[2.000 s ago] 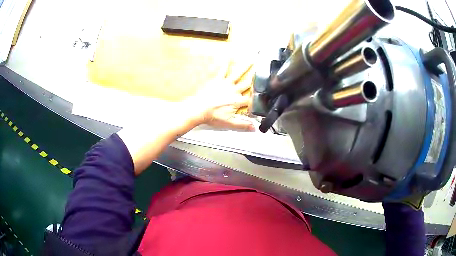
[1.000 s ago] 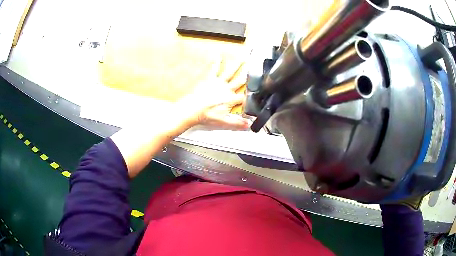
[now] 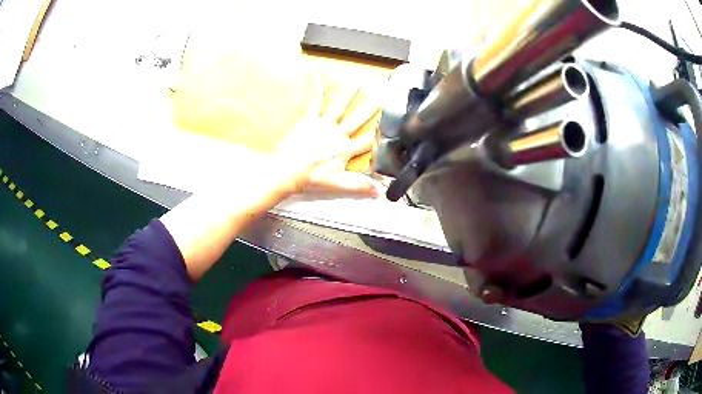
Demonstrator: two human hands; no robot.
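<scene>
The cutting machine [image 3: 554, 177], with a large grey motor housing, blue band and shiny tubes, fills the right side and hides its own foot and blade. My left hand [image 3: 327, 154] lies flat with fingers spread on the tan pattern sheet [image 3: 231, 100], just left of the machine's front. It holds nothing. White fabric [image 3: 192, 165] shows beyond the pattern's near edge. A dark bar weight [image 3: 356, 44] lies on the pattern at its far side. My right hand is hidden behind the machine; only the dark sleeve shows below the housing.
The table's riveted metal edge [image 3: 339, 254] curves across between the table top and my red garment. A black cable [image 3: 662, 40] runs off at the upper right. A brown strip [image 3: 36, 31] lies at the far left. The green floor [image 3: 46, 269] has yellow-black tape.
The pattern, white fabric and dark bar have shifted right in the view, closer to the machine. My left hand stays spread beside the machine, slightly further left in the picture.
</scene>
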